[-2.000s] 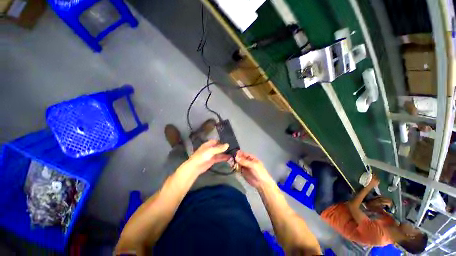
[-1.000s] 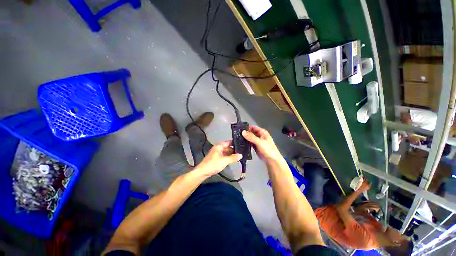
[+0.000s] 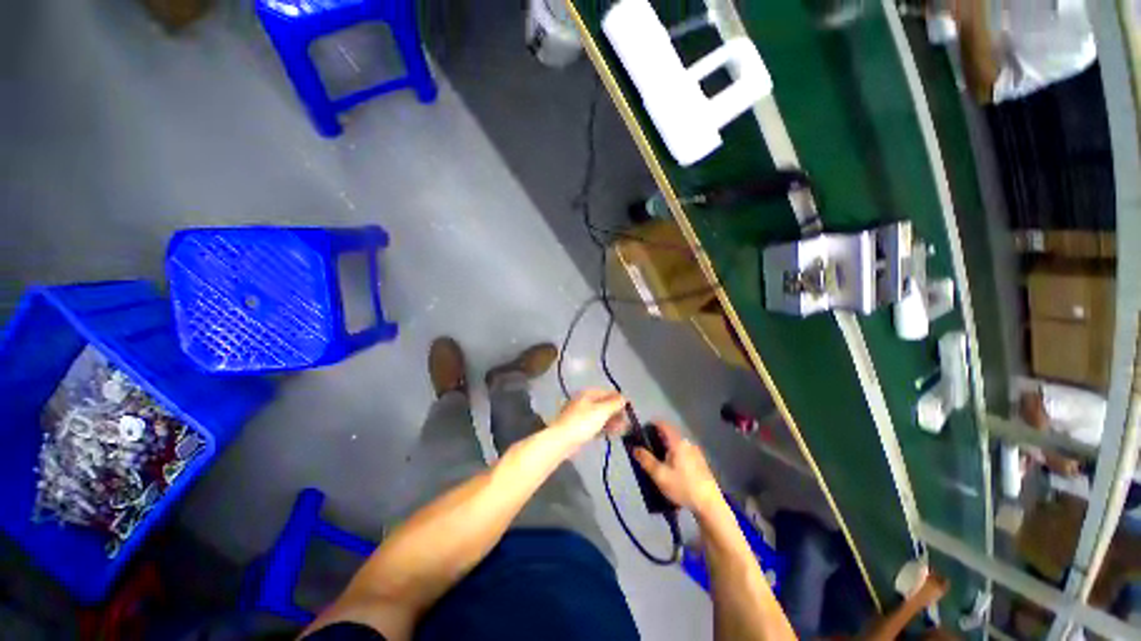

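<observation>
A black palm-sized box (image 3: pixel 651 473) with cables at both ends is held in front of my body, above the floor. My right hand (image 3: pixel 677 463) is closed around its upper part. My left hand (image 3: pixel 598 416) pinches at the box's far end where a thin black cable (image 3: pixel 611 344) enters; the fingers hide the joint. Another cable loops from the near end of the box.
The green conveyor line (image 3: pixel 801 363) on the right bears a screw feeder (image 3: pixel 836 273), an electric screwdriver (image 3: pixel 738 193) and white sprayer housings (image 3: pixel 686 85). Blue stools (image 3: pixel 257 301) and a blue crate (image 3: pixel 207 432) of small parts stand left. Another person's arm (image 3: pixel 903 611) shows lower right.
The box has moved lower and to the right in view. My left hand has shifted from the box's side to its cable end. A white housing now shows fully at the top.
</observation>
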